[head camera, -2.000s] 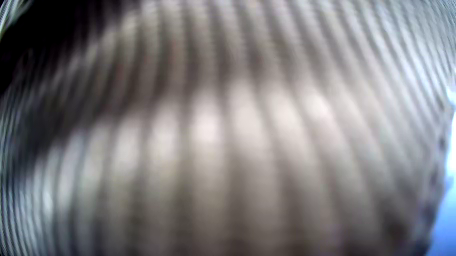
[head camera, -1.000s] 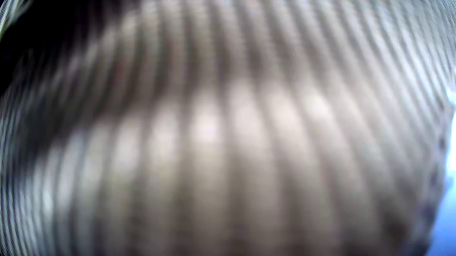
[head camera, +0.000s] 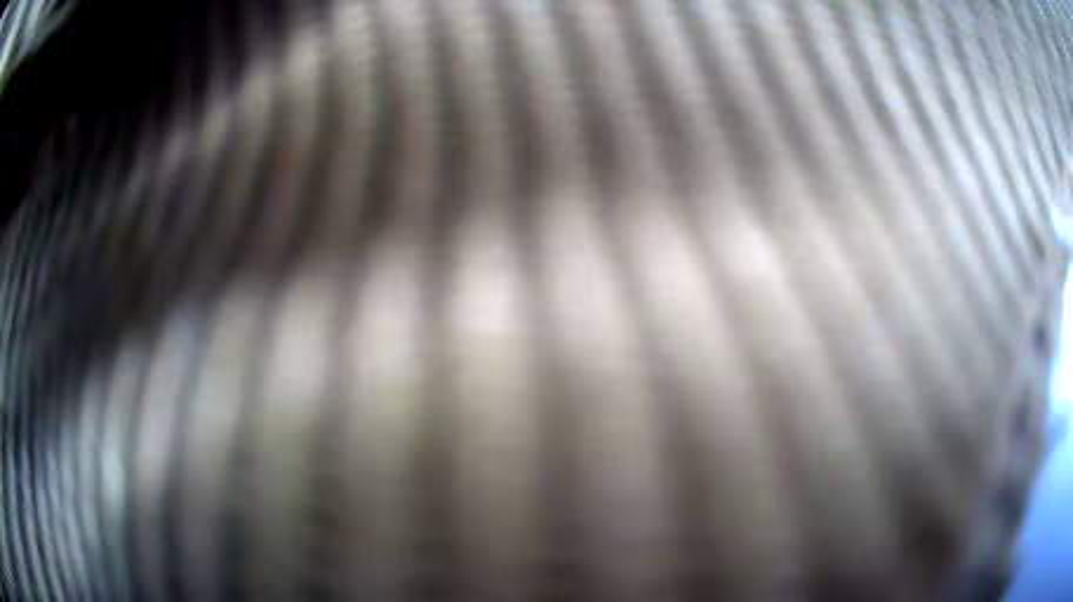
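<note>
A tan-brown ribbed cloth lies very close to the camera and fills nearly the whole head view. It is blurred. Its ribs run roughly from top to bottom and bend with the lens. A darker fold or shaded band crosses its upper left part. Its rough edge runs down the right side of the view. Neither my left hand nor my right hand is in view. Whatever is behind the cloth is hidden.
A bright white and blue area shows past the cloth's edge at the lower right; I cannot tell what it is. The upper left corner is very dark, with a few pale greenish streaks at its rim.
</note>
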